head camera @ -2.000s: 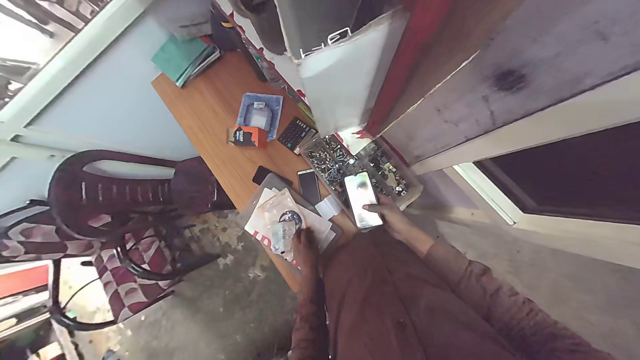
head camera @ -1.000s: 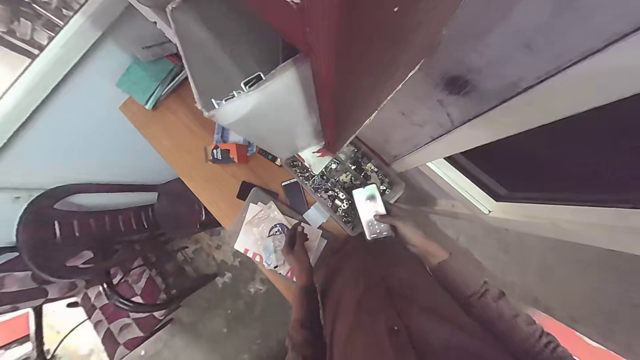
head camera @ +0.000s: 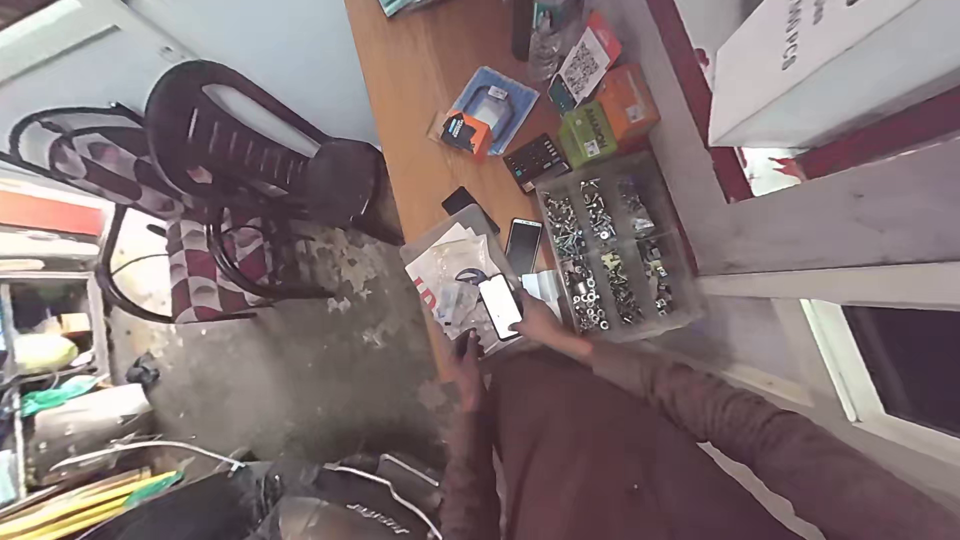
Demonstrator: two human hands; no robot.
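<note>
My right hand (head camera: 538,319) holds a smartphone (head camera: 500,306) with a bright white screen, over a stack of papers and clear plastic packets (head camera: 457,262) at the table edge. My left hand (head camera: 468,361) is at the near edge of that stack, left of the phone; its fingers are dark and blurred, so its grip is unclear. Partly hidden behind the lit phone lies a dark blue looped object (head camera: 471,276). Beyond the stack rest a dark phone (head camera: 459,201) and another smartphone with its screen dark (head camera: 524,241). To their right sits a divided clear plastic box of screws and nuts (head camera: 609,251).
Farther along the wooden table (head camera: 409,112) are a calculator (head camera: 536,161), a green box (head camera: 589,137), orange boxes, a blue packet (head camera: 506,97) and a plastic bottle (head camera: 545,45). Chairs (head camera: 247,142) stand to the left. A white carton (head camera: 817,82) is at upper right, near the wall.
The lit phone in my right hand has moved left from the fastener box to above the papers. My left hand has drawn back toward the stack's near edge. The view has shifted strongly.
</note>
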